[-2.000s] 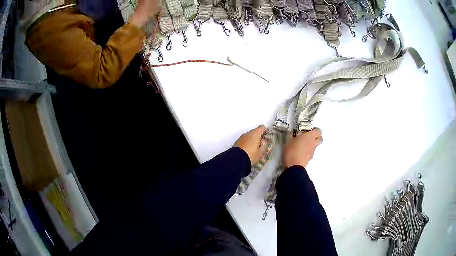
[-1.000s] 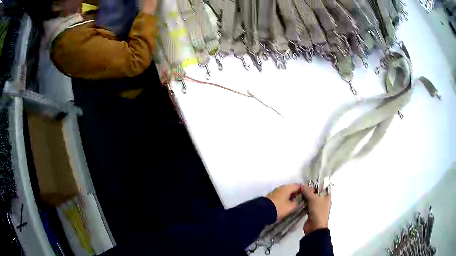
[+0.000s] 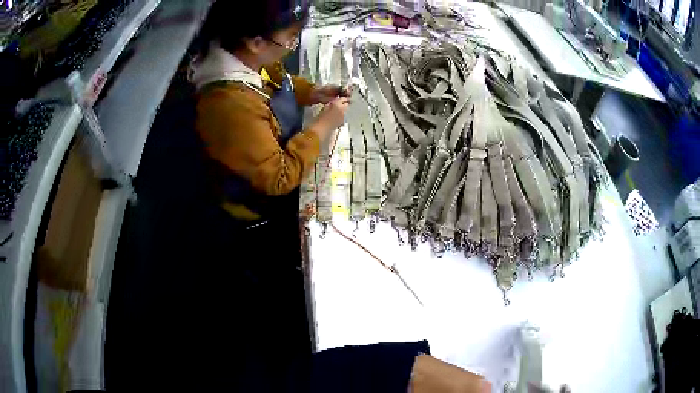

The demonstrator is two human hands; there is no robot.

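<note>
My left hand (image 3: 451, 378) is cut off by the bottom edge. Only its wrist and back show below a dark sleeve, so its fingers and anything in them are hidden. My right hand is out of the picture, apart from a possible small blurred bit at the bottom edge that I cannot make out. A blurred grey-beige webbing strap (image 3: 529, 358) stands at the bottom edge, just right of my left hand. A large strap pile (image 3: 480, 161) covers the far part of the white table, its metal hooks hanging toward me.
A person in a mustard jacket (image 3: 244, 138) stands at the table's left side, hands over the straps. A red cord (image 3: 367, 252) lies on the white table (image 3: 345, 307). Cardboard (image 3: 70, 222) is at the left. A dark cylinder (image 3: 623, 152) and a black heap (image 3: 681, 341) are at the right.
The view has tilted up toward the far table. My left hand has dropped to the bottom edge and my right hand has left clear view. The other person's head and both hands now show.
</note>
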